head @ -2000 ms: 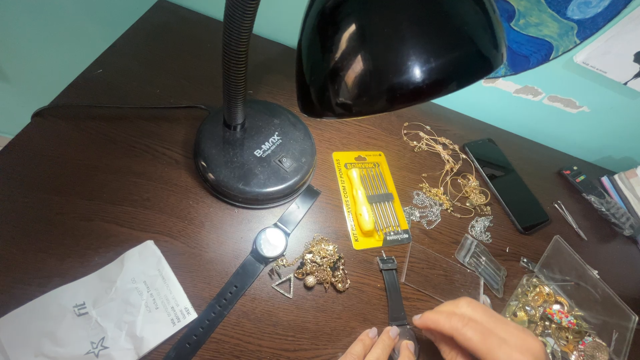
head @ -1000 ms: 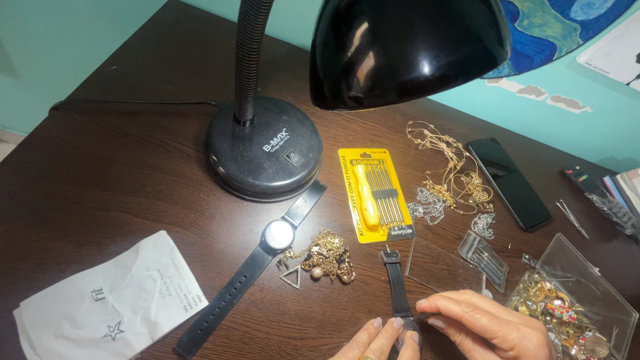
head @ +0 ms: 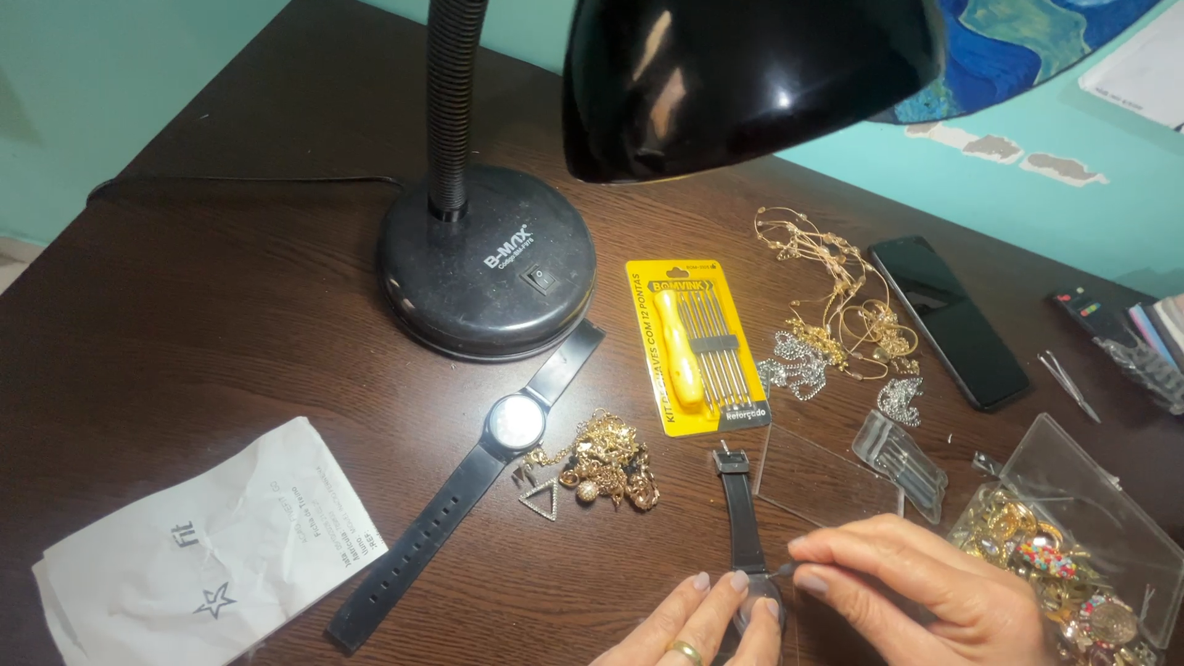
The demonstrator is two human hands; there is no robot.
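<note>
A wristwatch with a black strap (head: 737, 518) lies near the bottom of the view, its buckle end pointing up. My left hand (head: 694, 624), with a ring on one finger, rests its fingertips on the watch's case (head: 760, 592) and partly covers it. My right hand (head: 911, 587) pinches a small thin tool (head: 786, 568) between thumb and fingertips, its tip at the case edge by the strap. A second black watch (head: 516, 422) lies face up to the left. Beside it is a pile of gold-coloured jewelry (head: 610, 458).
A black desk lamp (head: 486, 268) stands behind, its shade overhead. Around lie a carded screwdriver kit (head: 698, 347), necklaces (head: 832, 277), a smartphone (head: 950, 319), tweezers (head: 1068, 388), a small plastic pouch (head: 900, 465), a clear jewelry box (head: 1064, 472) and folded paper (head: 208, 555).
Both hands remain at the watch's case, with only small finger movements. The view has shifted slightly.
</note>
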